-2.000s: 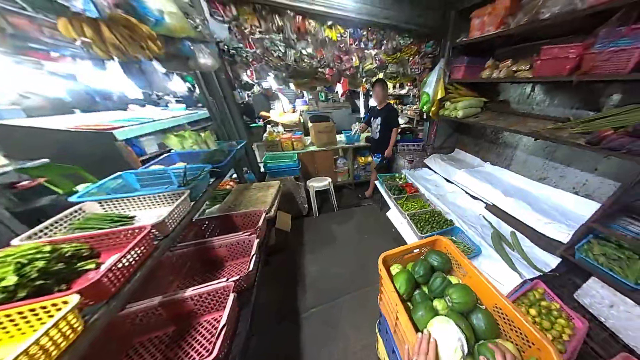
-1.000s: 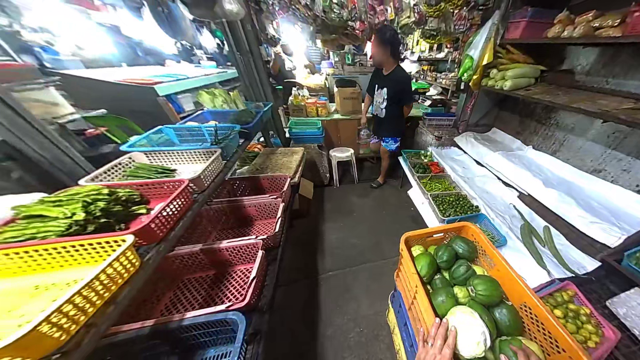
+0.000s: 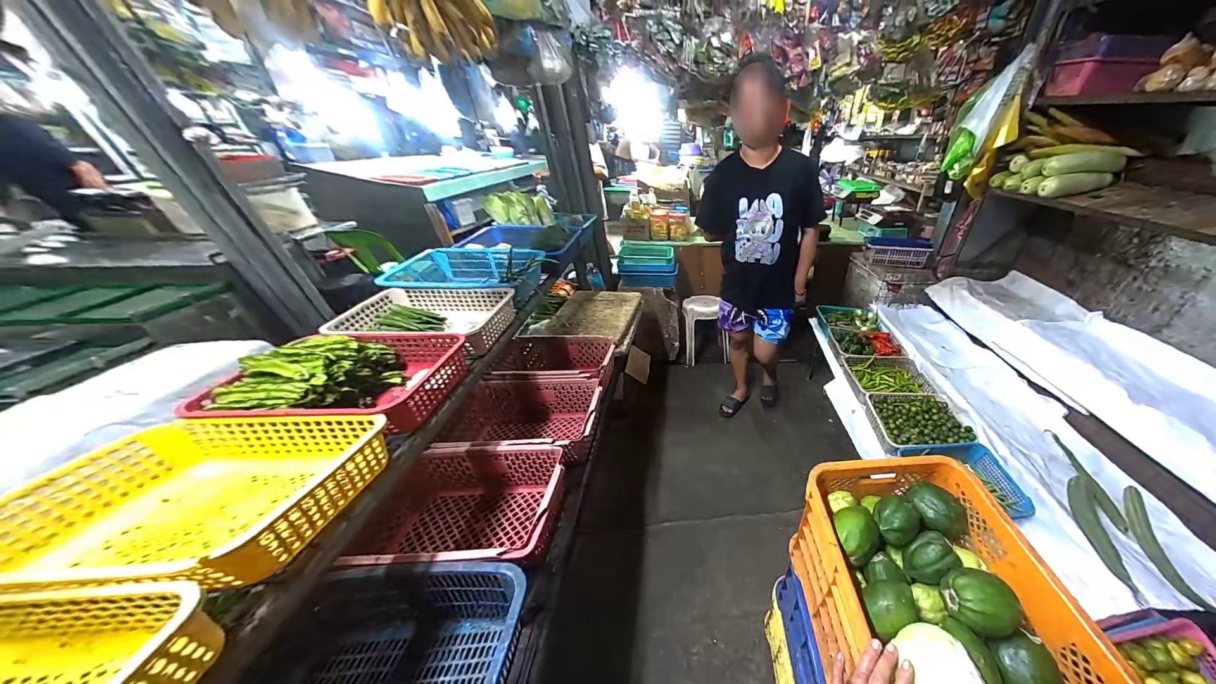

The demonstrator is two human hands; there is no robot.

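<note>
At the bottom right, an orange plastic crate (image 3: 1031, 560) holds green papayas (image 3: 983, 600), with a pale, whitish fruit (image 3: 936, 655) among them at the near end. My left hand (image 3: 872, 665) shows only its fingers at the bottom edge; they lie over the crate's near left part, against the pale fruit. Whether they grip it cannot be told. My right hand is outside the frame. Below the orange crate are blue and yellow crates (image 3: 788, 627).
A person (image 3: 760, 237) in a black T-shirt stands in the aisle by a white stool (image 3: 703, 318). Red baskets (image 3: 456, 503) and yellow baskets (image 3: 237, 513) line the left. Chilies (image 3: 883, 377), small green fruits (image 3: 920, 418) and long gourds (image 3: 1097, 522) lie at right.
The person in the black T-shirt has come nearer along the aisle. My right hand's fingers, seen earlier at the papayas, are out of view. The view has turned left.
</note>
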